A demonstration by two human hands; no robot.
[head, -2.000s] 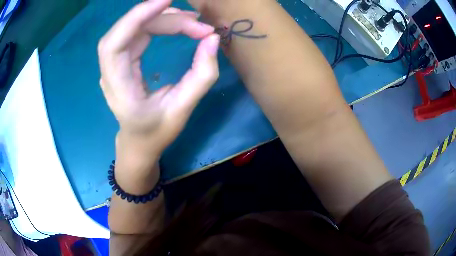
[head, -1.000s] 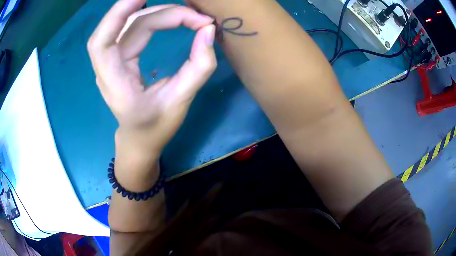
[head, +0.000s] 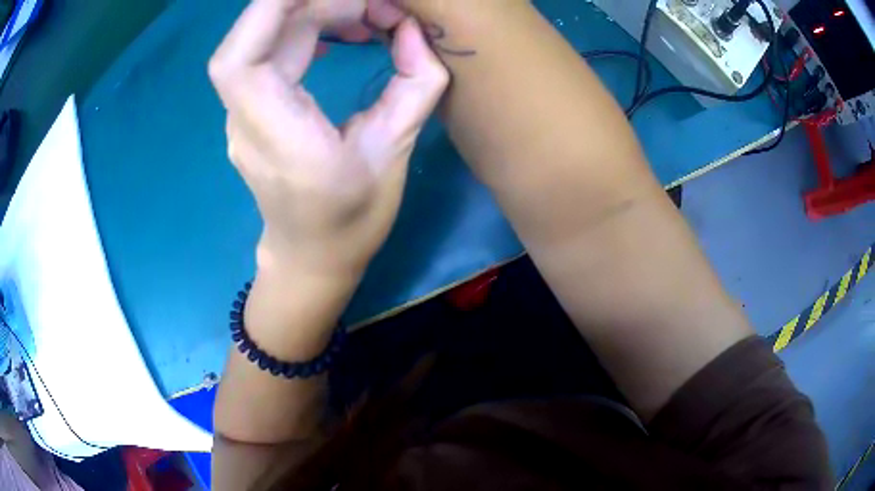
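My left hand [head: 317, 153] is raised above the teal mat [head: 182, 230], palm side showing, with a dark coiled band at the wrist. Its thumb and fingers curl together near the top edge; whether they hold anything is hidden. My right forearm [head: 585, 163] crosses from the lower right to the top edge, and the right hand is cut off there. A thin dark curved line [head: 456, 48] shows on or over this forearm beside the left thumb; I cannot tell if it is a lead or a mark. No headphones are visible.
A large white sheet [head: 67, 288] lies left. An off-white test box [head: 705, 48] with black test cables [head: 691, 94] stands upper right, beside a power supply [head: 835, 48] with red digits. The bench's front edge runs below the hands. A red stand [head: 835, 192] is at right.
My left hand has shifted right, and its fingers have closed in towards the right forearm at the top edge. The right forearm has barely moved. The test box sits slightly higher in view.
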